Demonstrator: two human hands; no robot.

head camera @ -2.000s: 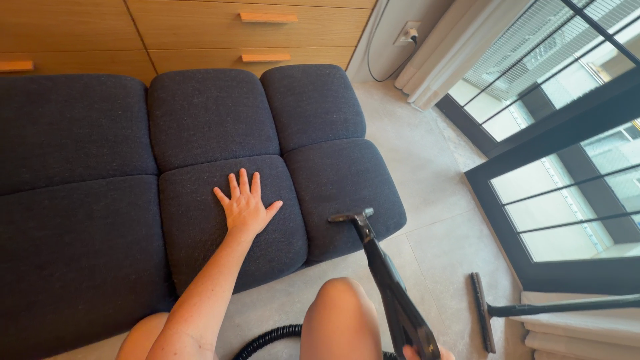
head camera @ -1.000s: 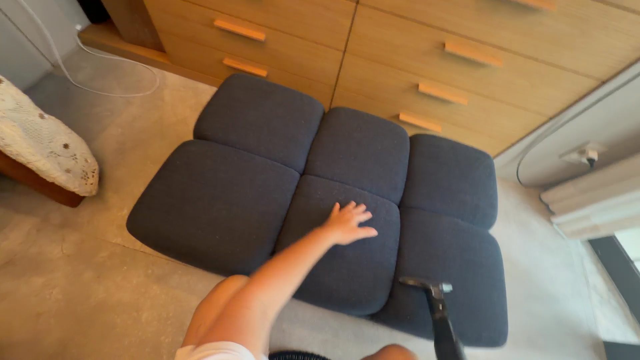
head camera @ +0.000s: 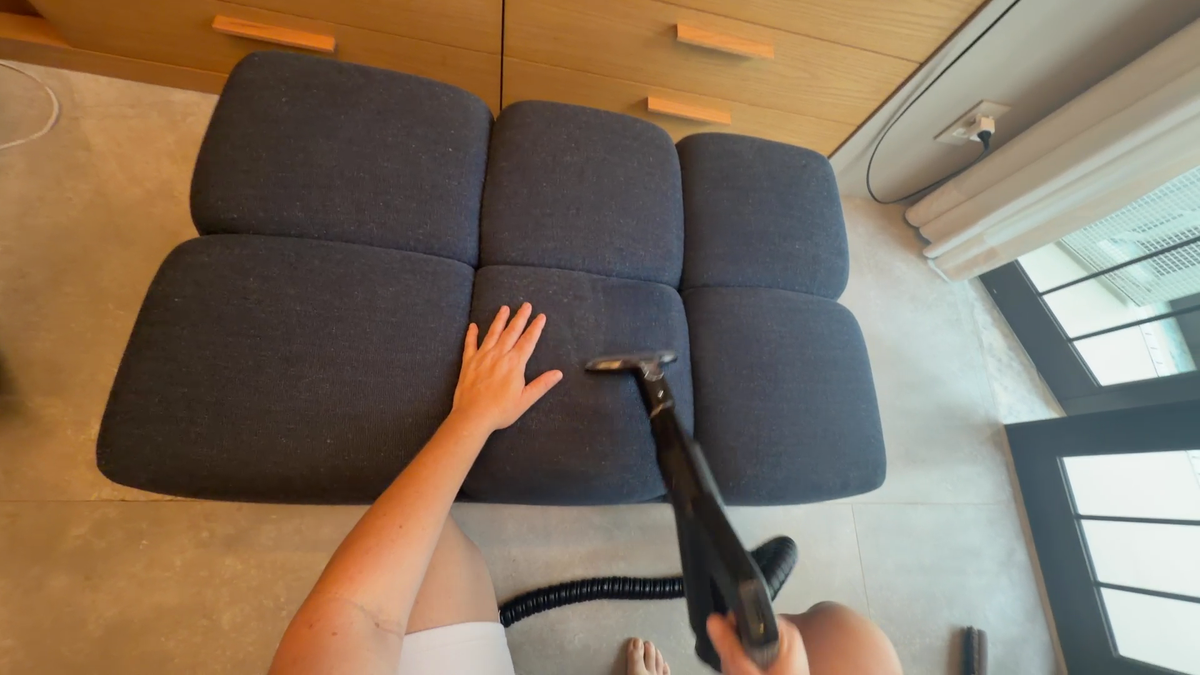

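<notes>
My left hand (head camera: 499, 373) lies flat with its fingers spread on the front middle cushion of a dark blue-grey upholstered ottoman (head camera: 581, 384), close to the seam with the front left cushion. At the bottom, my right hand (head camera: 757, 647) grips the handle of a black vacuum cleaner wand (head camera: 698, 497). The wand's small upholstery nozzle (head camera: 632, 362) is over the same middle cushion, to the right of my left hand. A black corrugated hose (head camera: 595, 591) runs across the floor behind the wand.
Wooden drawers (head camera: 581, 47) stand along the ottoman's far side. At the right are a wall socket with a plug (head camera: 980, 129), a beige curtain (head camera: 1050, 150) and black-framed glass doors (head camera: 1041, 487). My knees and a bare foot (head camera: 647, 656) show at the bottom.
The nozzle has moved left from the front right cushion to the front middle one. My left hand stays on the middle cushion, now nearer its left seam. The view has shifted strongly.
</notes>
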